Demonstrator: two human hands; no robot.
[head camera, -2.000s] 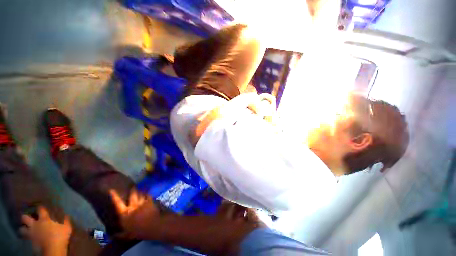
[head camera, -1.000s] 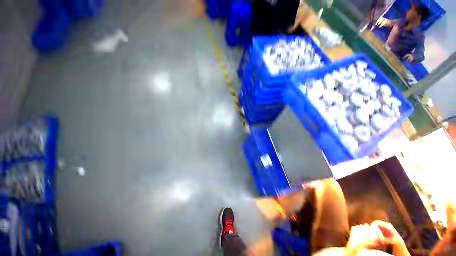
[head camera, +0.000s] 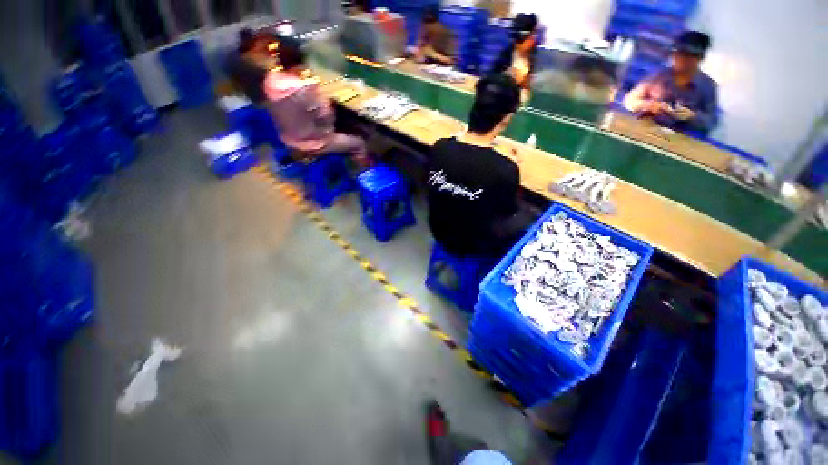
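Observation:
Neither of my hands is in view. Nearest in front of me, a stack of blue crates (head camera: 536, 363) stands on the floor, its top crate filled with small white-grey pieces (head camera: 572, 277). At the right edge, another blue crate (head camera: 734, 363) holds many ring-shaped white-grey pieces (head camera: 788, 350); it is cut off by the picture's edge. A dark shoe with red (head camera: 438, 425) shows at the bottom.
A person in a black shirt (head camera: 472, 186) sits at the tan bench (head camera: 676, 238) beside the green conveyor (head camera: 563, 127). Other people sit along both sides. Blue stools (head camera: 385, 195), yellow-black tape (head camera: 363, 259), a white scrap (head camera: 143, 380) on the floor, and blurred blue crates (head camera: 45, 318) at left.
The view has swung from a close seated person and my hands on my lap to the bench line and aisle. My hands have left the picture. The ring-filled crate now sits at the right edge.

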